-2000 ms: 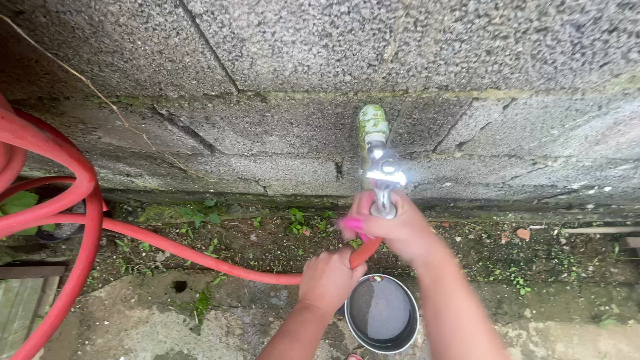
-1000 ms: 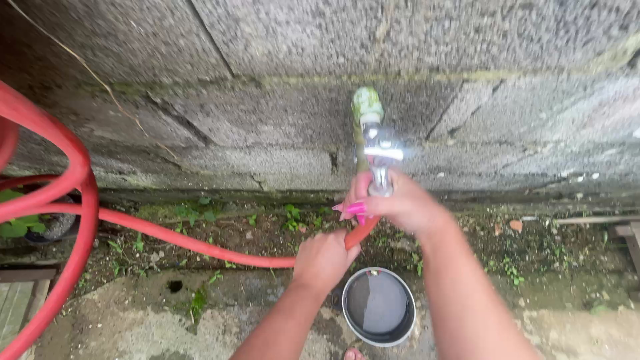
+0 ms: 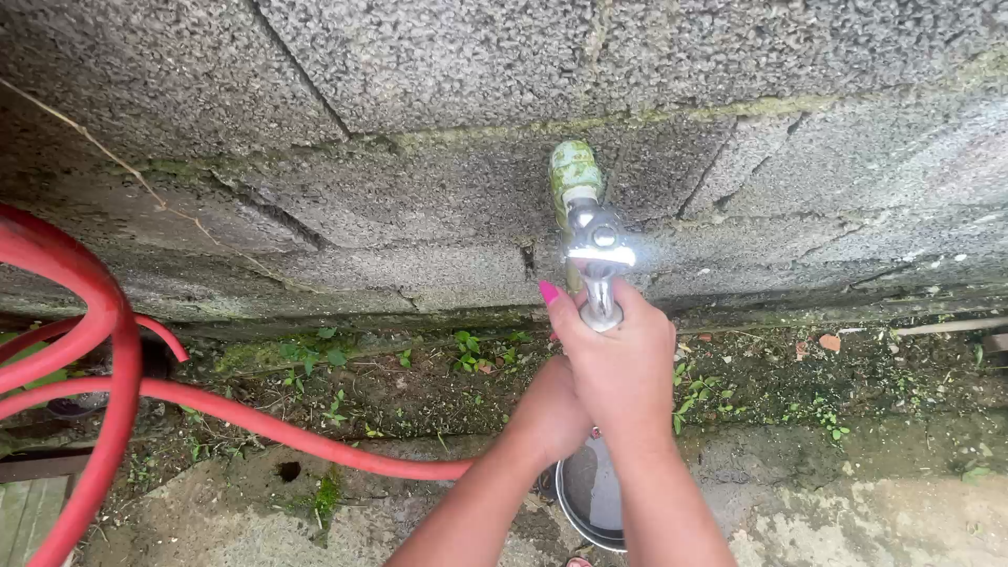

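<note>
A chrome tap (image 3: pixel 600 236) sticks out from a moss-stained pipe fitting (image 3: pixel 576 169) on the wall. At its spout, my right hand (image 3: pixel 618 354) is wrapped around the lower end, thumb with a pink nail on the left side. Just below and left, my left hand (image 3: pixel 555 405) is close against the right one, its fingers mostly hidden. The red hose (image 3: pixel 315 442) runs from the left and passes behind my left forearm; its end at the hands cannot be seen. Under my wrists stands a round metal pan (image 3: pixel 594 488), partly covered by my forearms.
Coils of red hose (image 3: pixel 110 315) hang at the left, with a loose hose end (image 3: pixel 175 346) near the wall's foot. The concrete block wall (image 3: pixel 441 189) rises ahead. Small weeds (image 3: pixel 468 350) grow in the soil strip below it. A hole (image 3: pixel 289 471) is in the concrete ground.
My left hand has moved right and up, from the hose beside the tap to beneath my right hand. My right hand remains at the spout.
</note>
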